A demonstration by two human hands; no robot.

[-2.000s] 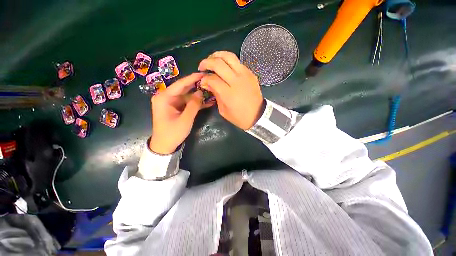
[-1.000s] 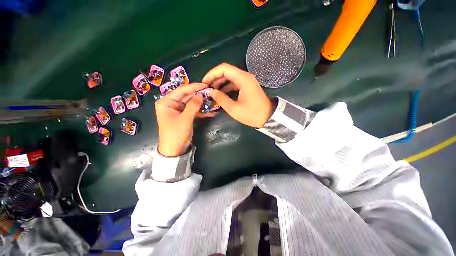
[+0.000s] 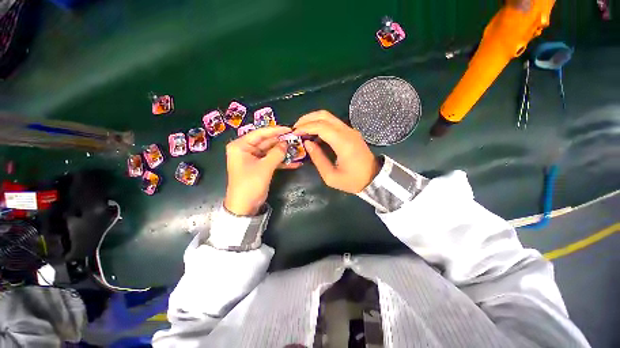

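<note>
A small pink-rimmed housing [image 3: 294, 148] is held between both hands above the mat, its orange and silver inside facing up. My left hand [image 3: 257, 165] grips its left side with thumb and fingers. My right hand [image 3: 336, 153] grips its right side, fingertips at the upper edge. The fingers hide part of the housing. Several like housings [image 3: 197, 139] lie in loose rows to the left; one [image 3: 390, 35] lies alone at the top. The round grey speckled dish [image 3: 385, 111] is right of my right hand.
The orange electric screwdriver [image 3: 484, 64] lies at the upper right, dark tip toward the dish. Tweezers [image 3: 524, 95] lie beside a blue loop [image 3: 553, 56]. A blue coiled cord [image 3: 548, 194] is at the bench edge. A metal rail [image 3: 64, 136], white cable [image 3: 103, 245] and black device [image 3: 75, 221] are at the left.
The view has shifted, showing more of the bench's far side. The held housing, mostly hidden by fingers at first, now shows its inside. Both hands stay on it.
</note>
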